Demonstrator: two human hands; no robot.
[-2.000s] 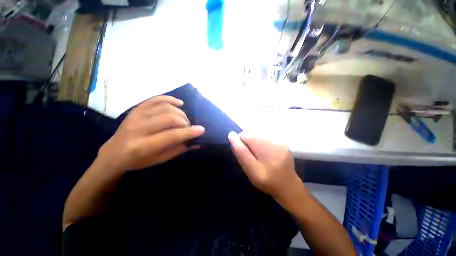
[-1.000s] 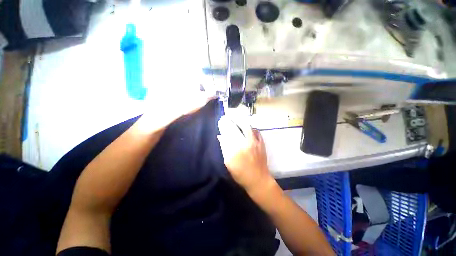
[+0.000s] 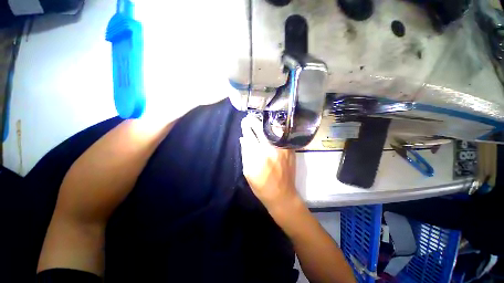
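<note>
Dark navy cloth [image 3: 193,160] runs from the lap up to the needle area of the white sewing machine [image 3: 365,61]. My right hand [image 3: 268,168] lies at the cloth's right edge, fingertips by the needle area, partly behind the shiny metal guard [image 3: 309,102]. Its fingers press on the cloth edge. My left forearm crosses the cloth's left side. My left hand is washed out by the lamp's glare and partly covered by cloth, so its fingers cannot be made out. The needle itself cannot be seen clearly.
The blue lamp [image 3: 128,69] hangs at the upper left. A black phone [image 3: 362,155] and blue-handled snips [image 3: 418,160] lie under the machine arm. A bobbin tray [image 3: 465,157] sits at the far right. Blue baskets [image 3: 360,232] stand below the table.
The cloth has gone from being held before me to under the machine head, with both arms forward. In the last second the view has moved closer to the machine; the right hand stays by the needle area.
</note>
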